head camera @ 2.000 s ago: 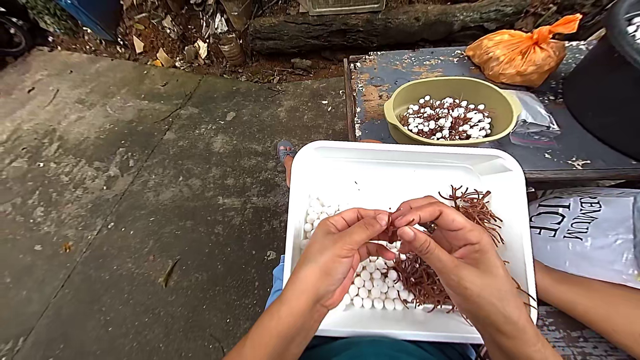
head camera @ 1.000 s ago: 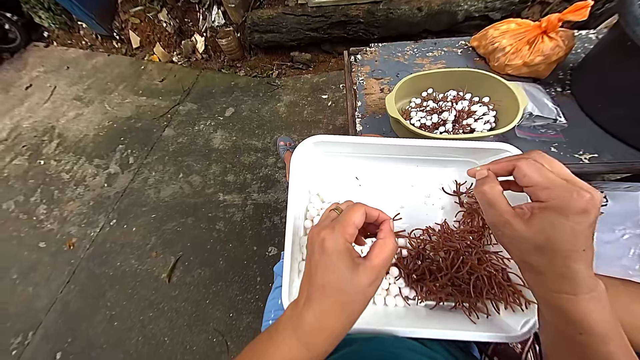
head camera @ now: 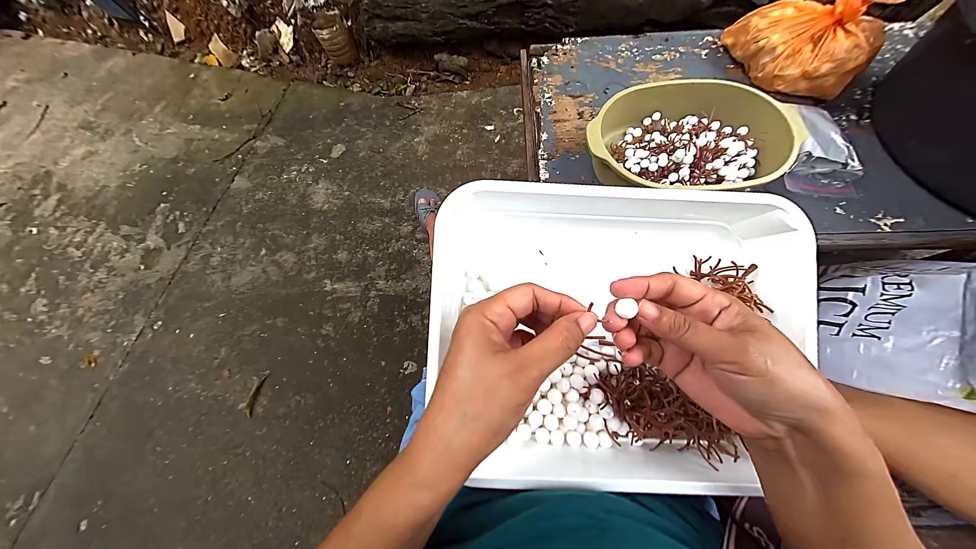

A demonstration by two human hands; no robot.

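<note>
My left hand pinches a short reddish-brown stem between thumb and forefinger. Close to its right, my right hand holds a small white ball between its fingertips. Both hands are over a white plastic tray lying on my lap. Below them in the tray, many white balls sit beside a tangled pile of reddish-brown stems. A smaller bunch of stems lies farther back at the right, and more white balls are partly hidden behind my left hand.
On a worn, painted table stands an oval green basin with white balls and brown stems. Beside it are a clear plastic bag, a knotted orange bag and a dark container. Another person's forearm is at lower right.
One second ago my hands were farther apart, the right one at the stems; now they are close together, and a white ball shows in my right fingertips.
</note>
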